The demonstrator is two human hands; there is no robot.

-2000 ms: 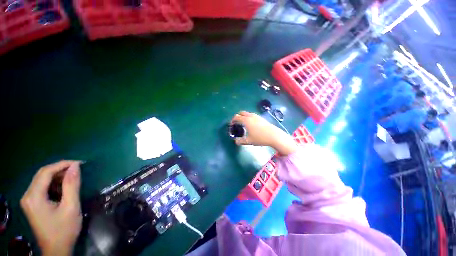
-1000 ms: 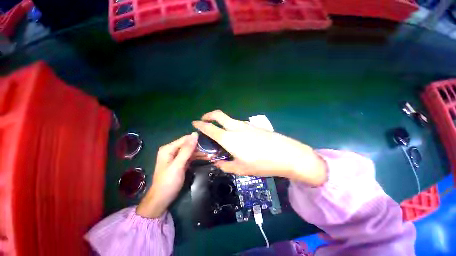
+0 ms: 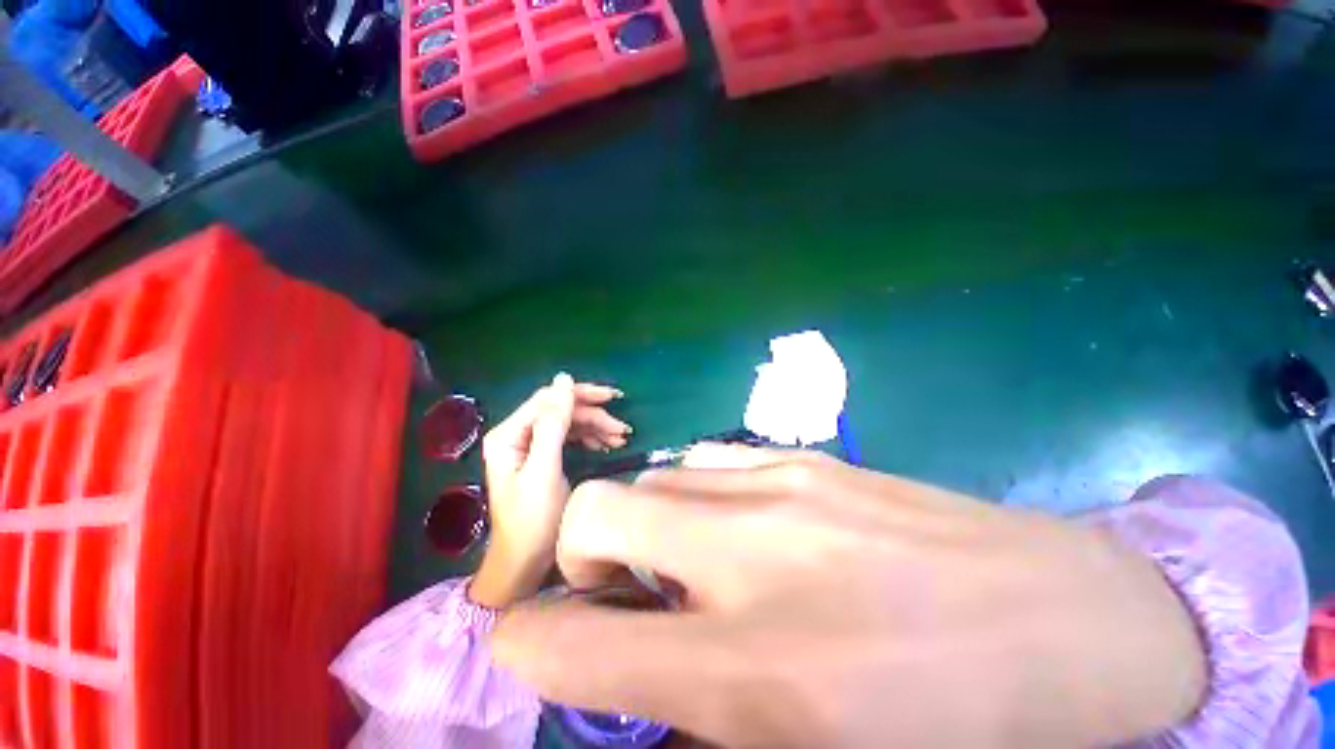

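Note:
My right hand (image 3: 879, 615) is large and close to the camera, its fingers curled round a dark round unit (image 3: 637, 588) of which only a glossy edge shows. My left hand (image 3: 535, 476) is just left of it, fingers bent and partly apart, with nothing seen in it. A round thing with a violet-lit rim (image 3: 608, 727) shows below my right hand at the bottom edge; whether it is the fixture's socket I cannot tell. My right hand hides most of the black fixture and the blue board.
Stacked red trays (image 3: 293, 512) stand at the left. Two reddish dark discs (image 3: 455, 520) lie beside them. A white folded wipe (image 3: 798, 388) lies behind my hands. Red trays (image 3: 549, 88) line the far side, some pockets holding discs. A black corded round piece (image 3: 1300, 385) lies far right.
The view has turned, and the tray stack shows more. My hands have parted from the disc they both touched. My right hand is nearer the camera and covers the board.

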